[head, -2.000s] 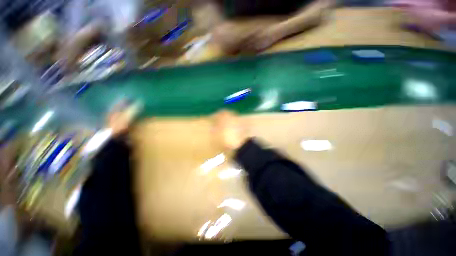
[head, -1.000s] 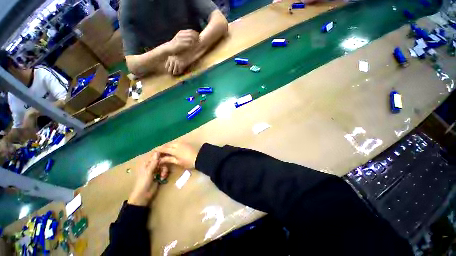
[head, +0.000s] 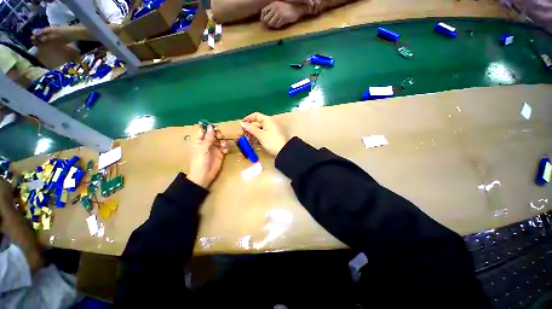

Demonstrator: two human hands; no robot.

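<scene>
My left hand holds a small green circuit board between thumb and fingers. Dark lead wires run from it to a blue battery pack, which hangs tilted just above or on the table between my hands. My right hand pinches a thin reddish wire at the top of the pack. A white label lies at the pack's lower end. Whether the pack touches the table is not clear.
The green conveyor belt carries several blue cells beyond the tan tabletop. A pile of blue and yellow parts and loose green boards lie at left. A metal post crosses at left. People's arms are opposite. A dark gridded sheet is low right.
My hands have moved apart, and the blue pack and its wires now show between them. The view has turned, so the belt runs more level.
</scene>
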